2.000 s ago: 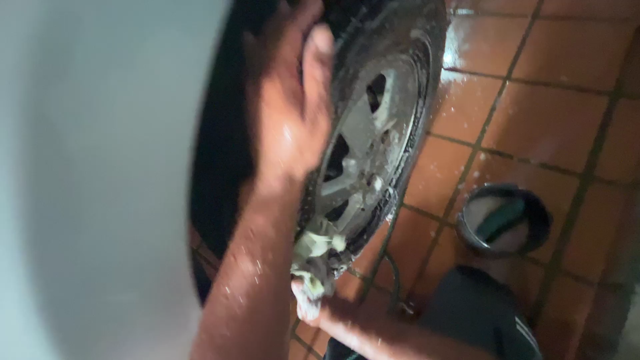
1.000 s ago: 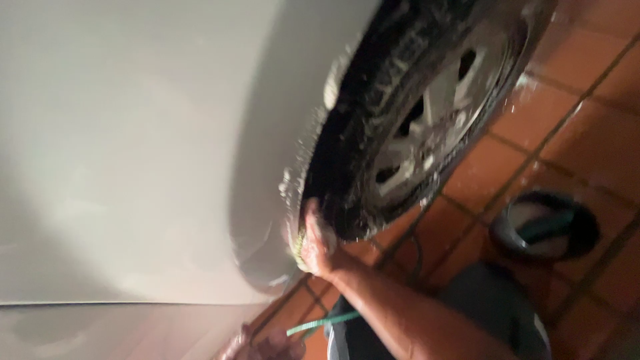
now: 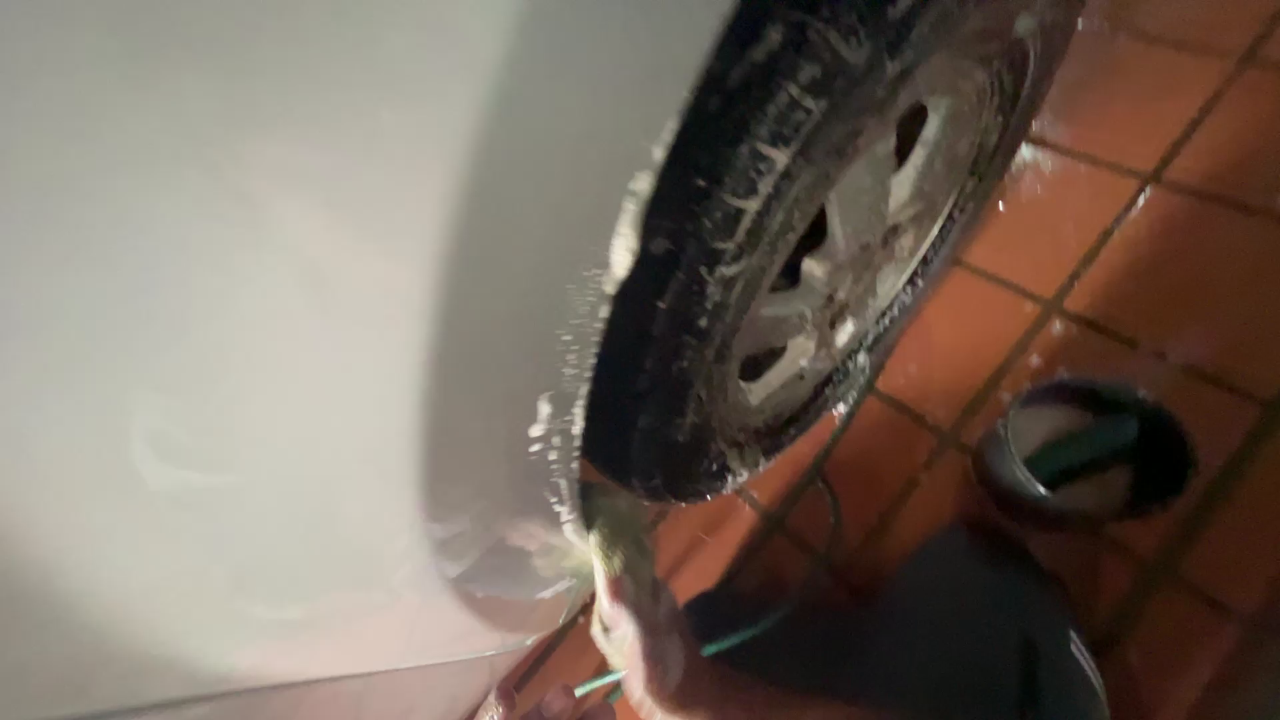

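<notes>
My right hand [image 3: 645, 630] comes in from the lower right and grips a soapy, yellowish sponge or cloth [image 3: 618, 540] at the lower edge of the car's wheel arch. Foam lies along the rim of the pale car body panel [image 3: 300, 300]. Beside it is the wet, foam-streaked tyre [image 3: 690, 330] with its dirty alloy wheel [image 3: 850, 250]. Only the fingers of my left hand [image 3: 545, 703] show at the bottom edge, close to a thin green hose or cord [image 3: 600, 684]; whether they hold it is unclear.
A dark bucket [image 3: 1010, 470] with pale liquid and a green object [image 3: 1085, 450] inside stands on the wet orange floor tiles [image 3: 1150, 270]. My dark-clothed knee [image 3: 960, 610] is at the lower right. A dark, thin line curves across the tiles near the tyre.
My left hand has moved from in front of the tyre to the bottom edge. My right hand, with the sponge or cloth, has gone from the tyre's lower part to the wheel arch edge.
</notes>
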